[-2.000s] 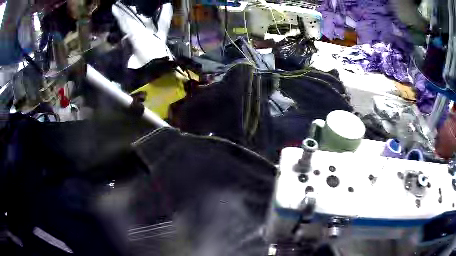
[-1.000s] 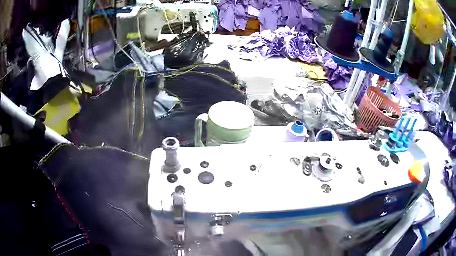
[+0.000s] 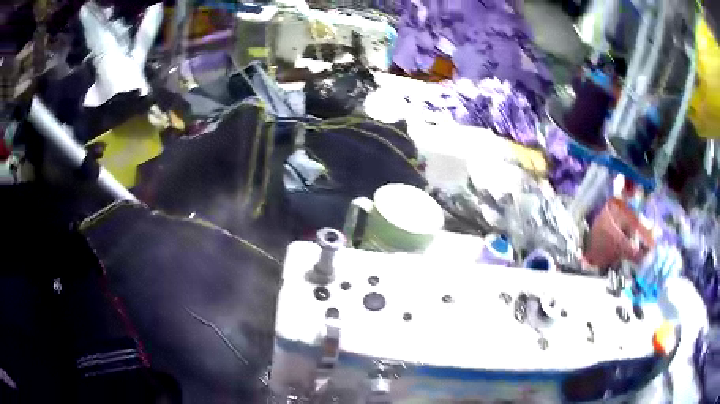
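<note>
The white sewing machine head [image 3: 474,316] with a blue stripe fills the lower right of the head view. Its left face with metal parts [image 3: 328,347] reaches the bottom edge; the needle area is out of the picture. Dark garment panels [image 3: 189,284] lie left of the machine, with yellow-green edge stitching, a red line and white stripe lines at the lower left. Neither of my hands can be made out. The frame is blurred and the lower left is very dark.
A pale green lidded mug [image 3: 404,218] stands behind the head, with small thread spools [image 3: 497,248] to its right. An orange-red basket [image 3: 618,234], dark thread cones [image 3: 588,108] and a yellow bag [image 3: 708,79] are at the right. Purple pieces [image 3: 481,39] lie behind.
The view swung right, then partly back left and tilted, so the machine now sits further right than one second ago. The garment panels look unchanged.
</note>
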